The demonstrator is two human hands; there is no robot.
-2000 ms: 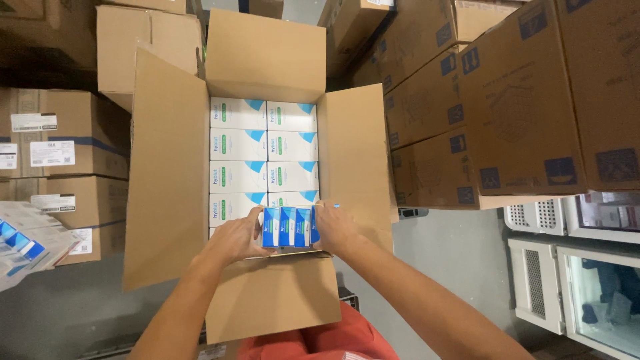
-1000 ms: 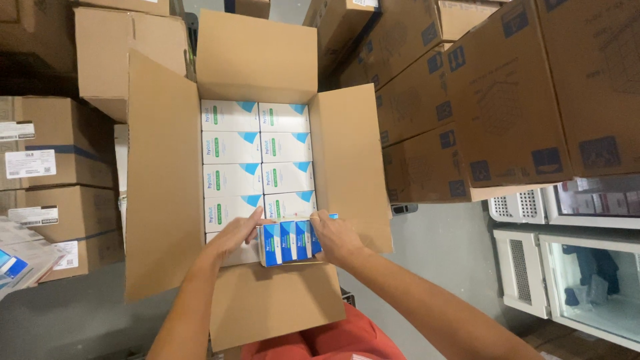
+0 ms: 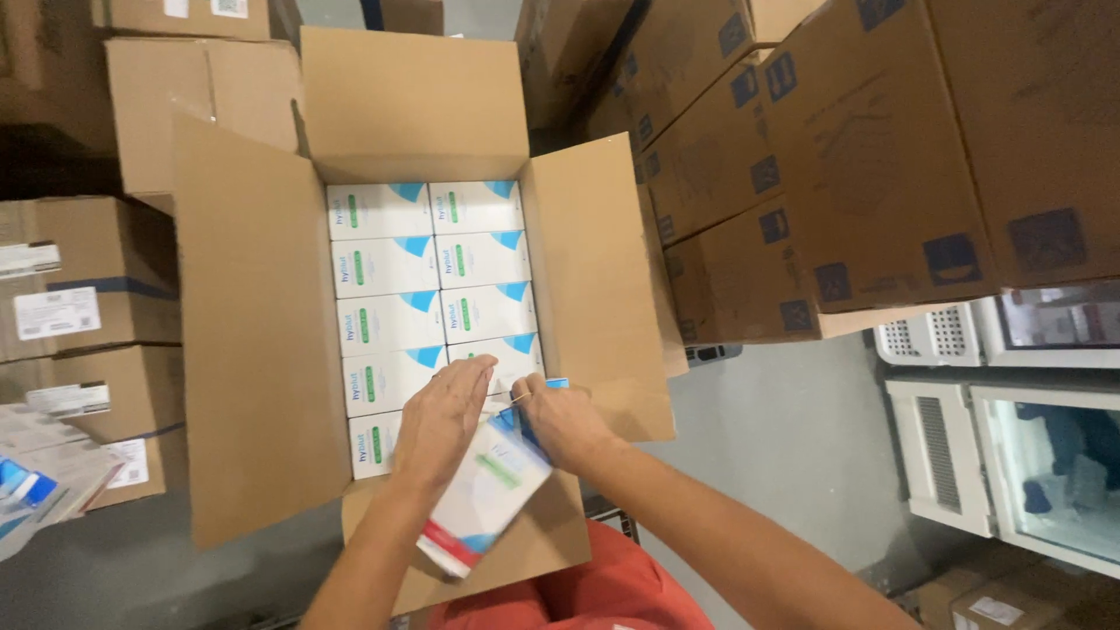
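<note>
An open cardboard box [image 3: 604, 289] holds two columns of white cartons [image 3: 391, 325] with blue corners and green marks. Over its near end is a tilted, blurred white packet [image 3: 490, 490] with a green mark and a red band, with blue parts at its top. My left hand [image 3: 446, 420] lies along the packet's upper left side, fingers straight and together; its grip is hidden. At the packet's top my right hand [image 3: 564, 420] has its fingers curled on the blue part, where a thin yellowish band shows by the fingertips. A blue box edge [image 3: 556, 383] shows beyond that hand.
Stacked brown cardboard boxes stand at the left [image 3: 79, 280] and at the right [image 3: 866, 157]. White units with glass fronts [image 3: 1059, 472] are at the lower right. Printed packets [image 3: 44, 490] lie at the left edge. The open box's near flap [image 3: 551, 534] hangs towards my red clothing.
The row of small blue boxes between my hands no longer shows as before; a tilted white packet face shows there now. My right fingers have curled in at its top.
</note>
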